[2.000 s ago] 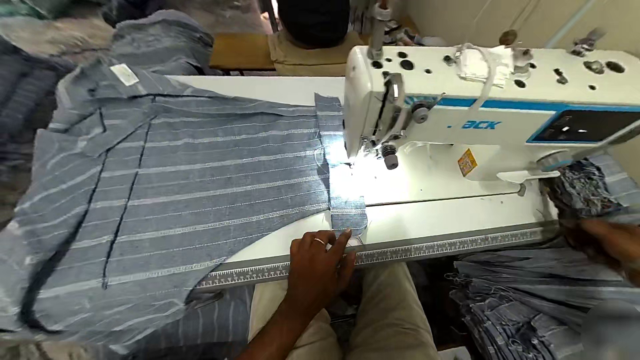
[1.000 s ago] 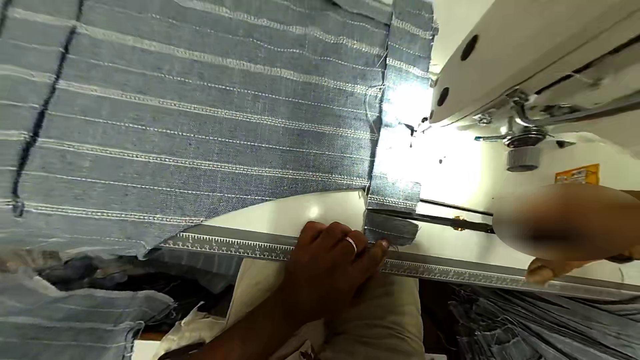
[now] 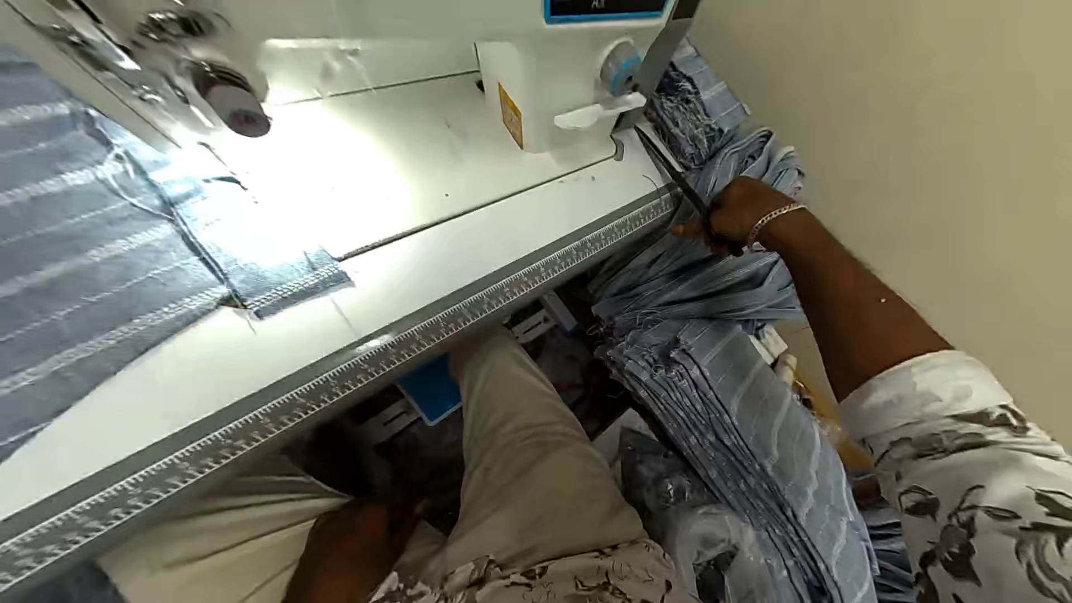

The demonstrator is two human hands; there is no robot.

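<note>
My right hand (image 3: 737, 213), with a chain bracelet at the wrist, grips black-handled scissors (image 3: 674, 172) over the right end of the table edge, their blades pointing up and left. My left hand (image 3: 356, 540) is low beneath the table edge by my lap, dark and blurred; its fingers are unclear. Grey-blue striped fabric (image 3: 92, 276) lies at the left under the sewing machine (image 3: 394, 42). A short strip (image 3: 289, 280) runs along the fabric's right side, with loose threads near its corner. The machine's lamp washes out the area near the needle.
A printed measuring scale (image 3: 419, 337) runs along the table's front edge. Stacked striped fabric pieces (image 3: 720, 385) hang at the right, beside clear plastic (image 3: 712, 536). More bunched fabric (image 3: 691, 113) lies behind the scissors. A wall (image 3: 904, 126) rises at the right.
My right hand has moved right with the scissors, away from the strip. My left hand has left the table edge and dropped lower. The strip's separate end piece no longer shows there. The view swung right.
</note>
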